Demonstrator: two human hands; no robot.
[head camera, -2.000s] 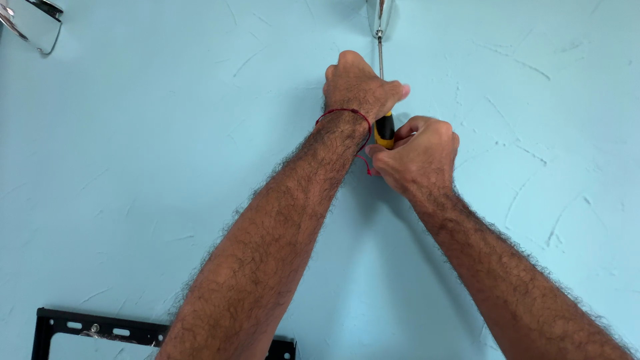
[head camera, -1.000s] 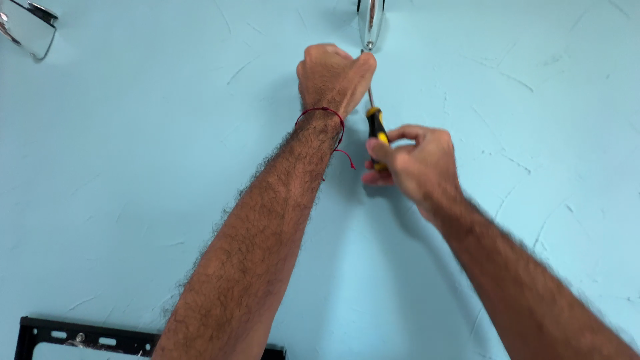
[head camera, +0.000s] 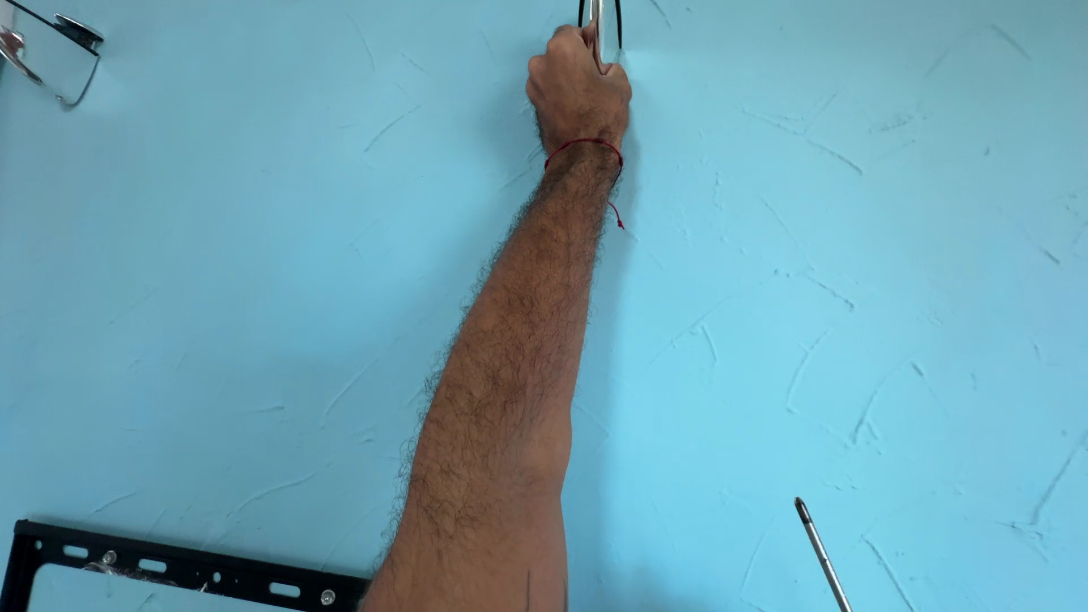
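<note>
My left hand (head camera: 580, 89), with a red string bracelet on its wrist, reaches up the pale blue textured wall and is closed around the lower end of a shiny metal fixture (head camera: 602, 34) at the top edge. Thin dark edges of the fixture show on both sides. At the lower right, the metal shaft of a screwdriver (head camera: 821, 552) points up and left, tip uppermost; its handle is out of the frame. My right hand is out of view.
A black slotted metal wall bracket (head camera: 178, 568) is fixed with screws at the lower left. At the top left corner, another shiny metal and glass fixture (head camera: 64, 51) stands out from the wall.
The screwdriver has moved away from the fixture, down to the lower right. My right hand has left the view. My left hand has moved up onto the fixture's lower end.
</note>
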